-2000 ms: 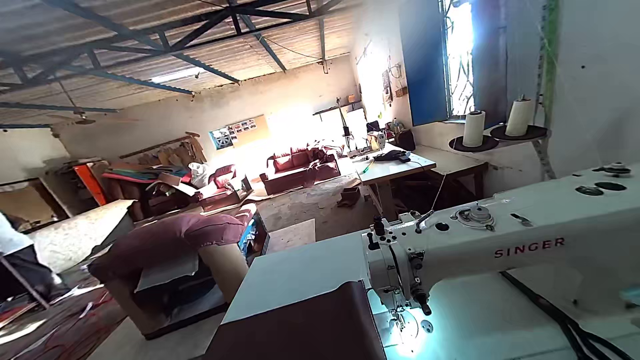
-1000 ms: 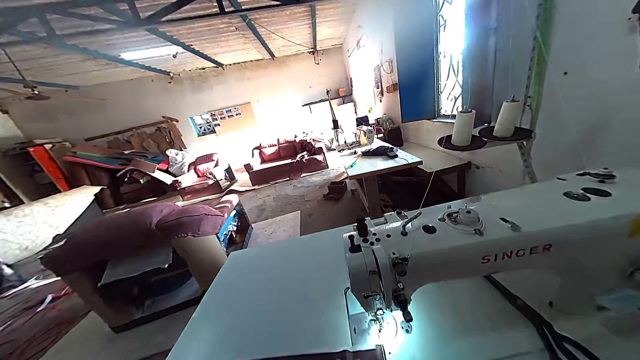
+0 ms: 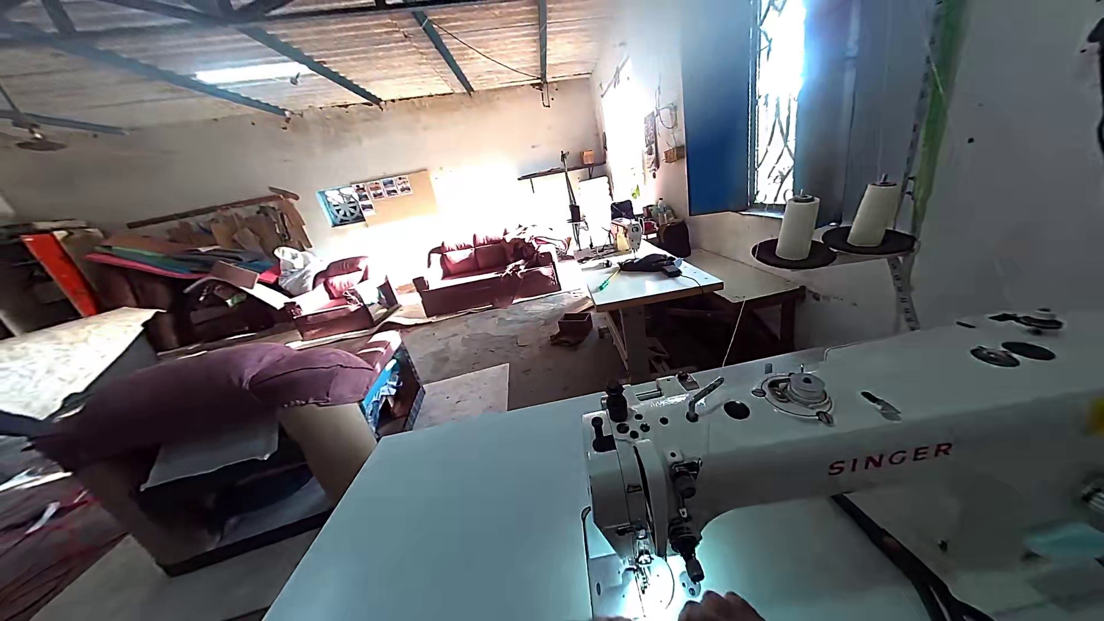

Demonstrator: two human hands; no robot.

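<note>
A white Singer sewing machine (image 3: 862, 448) stands on a pale worktop (image 3: 448, 517), its lamp lighting the needle and presser foot area (image 3: 642, 569). At the bottom edge, just right of the needle, the knuckles of my right hand (image 3: 720, 607) show. Only a sliver of my left hand (image 3: 611, 617) appears below the needle plate. The frame cuts off both hands, so what they hold is hidden. Two cones of white thread, one on the left (image 3: 798, 228) and one on the right (image 3: 872, 214), rest on dark round holders behind the machine.
Left of the worktop stands an unfinished armchair frame (image 3: 332, 448) with maroon padding (image 3: 233, 384). Beyond are a second sewing table (image 3: 655, 289), a red sofa (image 3: 487, 276) and a red armchair (image 3: 341, 297). A black strap or cable (image 3: 897, 552) lies beneath the machine arm.
The dark maroon sheet that lay on the worktop left of the needle is out of sight. Parts of both my hands have come into view at the bottom edge.
</note>
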